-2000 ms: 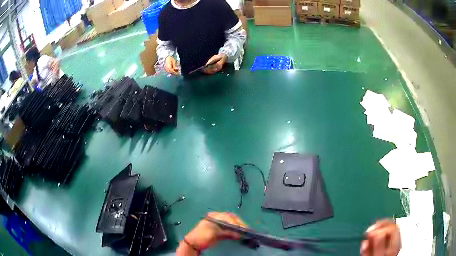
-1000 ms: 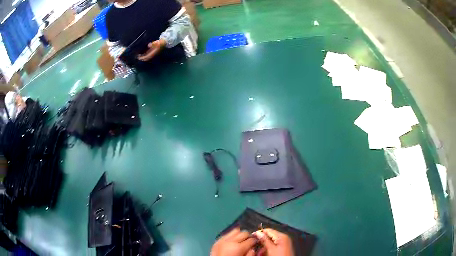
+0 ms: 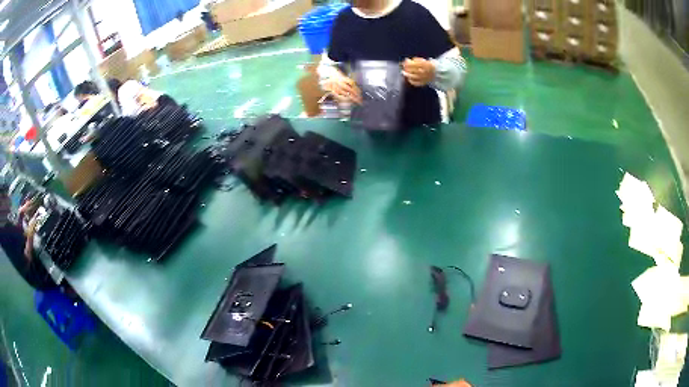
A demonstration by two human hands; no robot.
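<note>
A sliver of a hand, probably my left hand (image 3: 457,384), shows at the bottom edge, with a small dark edge beside it. The rest of it and whatever it holds are cut off. My right hand is not in view. Two flat black panels (image 3: 505,301) overlap on the green table at the right, the upper one with a raised black mount. A bundled black cable (image 3: 440,288) lies left of them. A leaning pile of black panels (image 3: 261,302) with short leads stands at lower centre-left.
Fanned black panels (image 3: 302,160) and large dark stacks (image 3: 151,178) lie on the left of the green table (image 3: 393,227). White sheets (image 3: 653,234) line the right edge. A person opposite (image 3: 393,45) holds a black panel (image 3: 380,94). A blue stool (image 3: 496,117) stands beyond the table.
The view has swung left, so the table things sit further right. My hands and the panel they handled have left the picture except for a sliver. The person opposite now holds a panel upright.
</note>
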